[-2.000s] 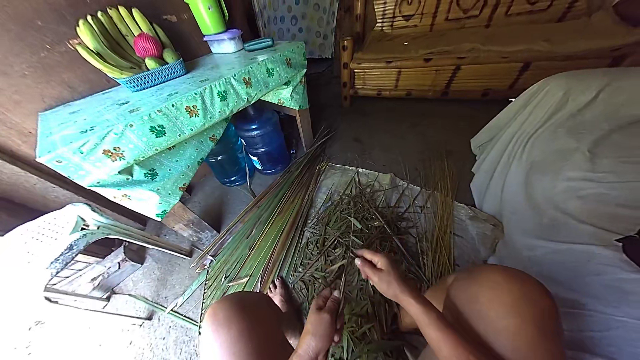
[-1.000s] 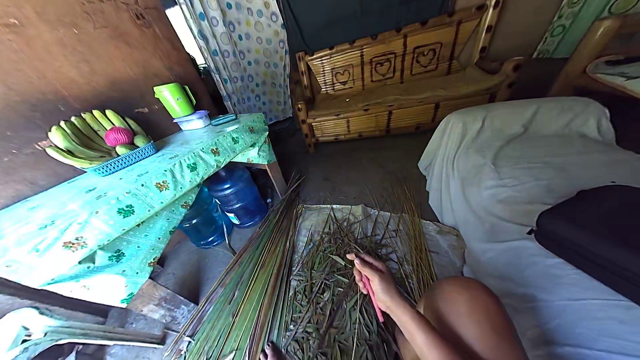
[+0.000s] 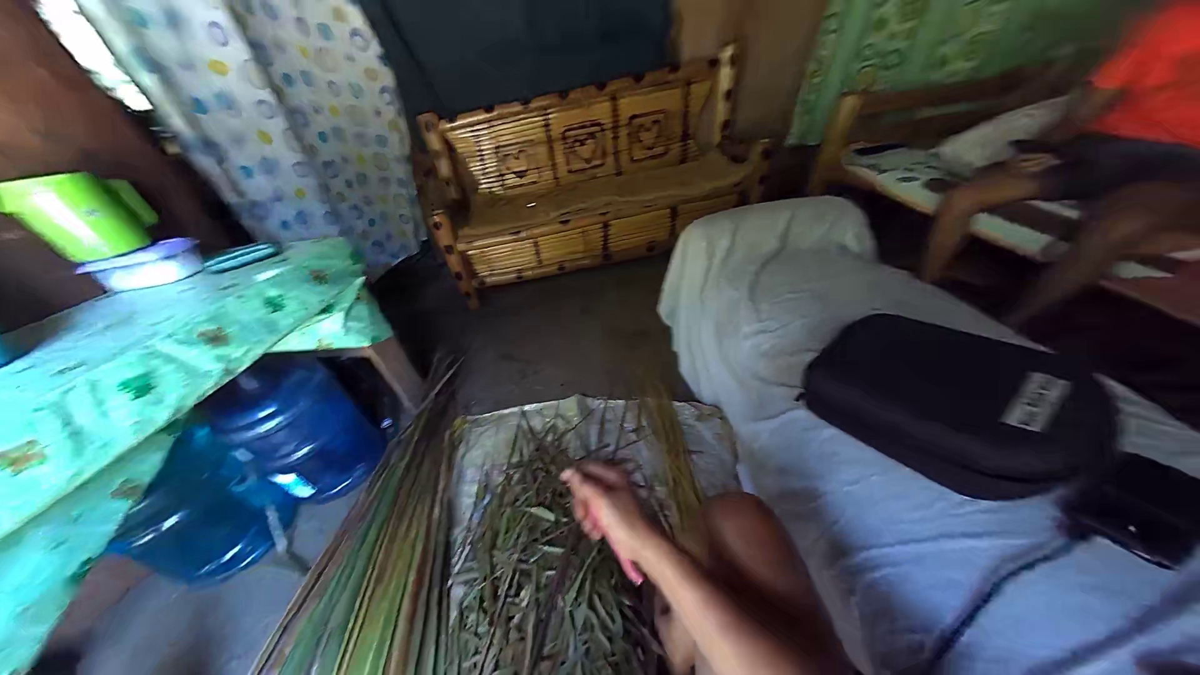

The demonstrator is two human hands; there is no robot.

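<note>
My right hand [image 3: 605,506] is closed around a thin tool with a pinkish-red handle [image 3: 626,565], held above a heap of leaf strips and scraps [image 3: 553,562]. The tool's working end is hidden. A pale sheet [image 3: 591,412] lies on the floor beneath the heap. Long green and brown palm leaves [image 3: 384,553] lie in a bundle left of the heap, and a bunch of thin yellowish ribs [image 3: 670,441] lies along its right side, beside my bent knee. My left hand is out of view.
A table with a green floral cloth [image 3: 187,347] stands left, blue water jugs [image 3: 300,427] under it. A bamboo bench [image 3: 591,178] is ahead. On the right, a black bag [image 3: 956,403] lies on a white-draped surface [image 3: 797,281]. Another person [image 3: 1125,159] sits at the far right.
The view has swung right, bringing the black bag and the seated person into sight. My left hand, seen two seconds ago near the right one over the heap, has left the view.
</note>
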